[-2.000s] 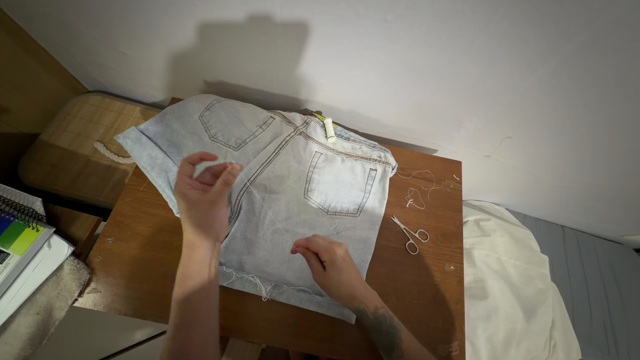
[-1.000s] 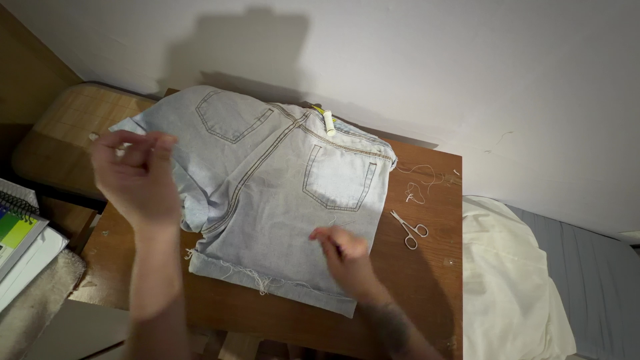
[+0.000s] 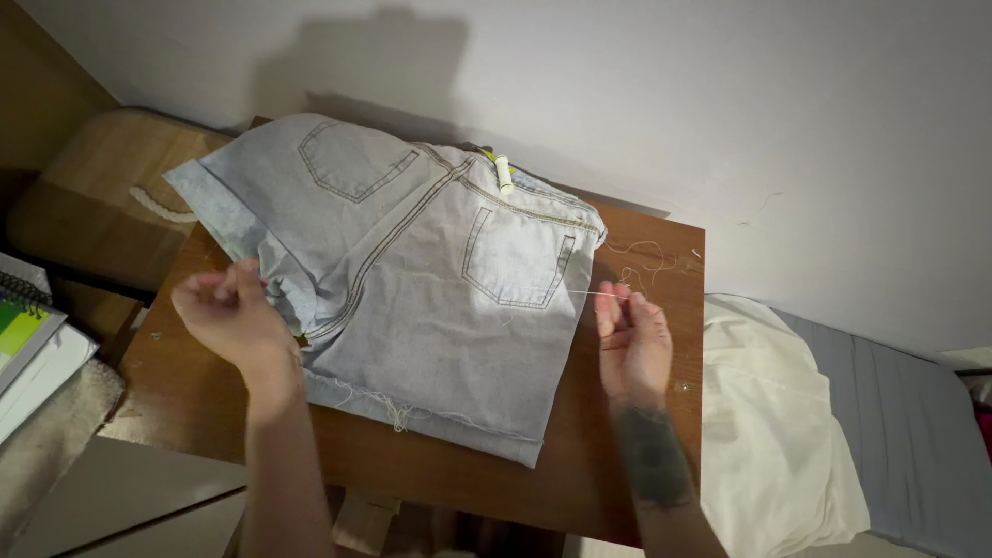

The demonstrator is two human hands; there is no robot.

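Light-wash denim shorts [image 3: 457, 333] lie back side up on a brown wooden table, with frayed threads [image 3: 397, 413] along the near hem. My right hand [image 3: 634, 329], just right of the shorts, pinches a thin white thread [image 3: 577, 291] that runs leftward over the back pocket. At the left leg opening is my left hand [image 3: 225, 310], thumb and fingers together; whether it holds the thread's other end is too blurred to tell. A small white spool [image 3: 504, 175] rests at the waistband. The scissors are hidden now, apparently behind my right hand.
The table [image 3: 434, 473] meets a pale wall. Loose thread [image 3: 655, 260] lies near its right corner. A wooden board with a rope handle [image 3: 159, 205] stands behind at the left, a spiral notebook [image 3: 27, 325] nearer. White cloth [image 3: 775, 418] hangs at the right.
My right hand has moved right, from above the shorts to beside them, and a taut thread now shows at it. My left hand first went left, then came back lower toward the leg opening.
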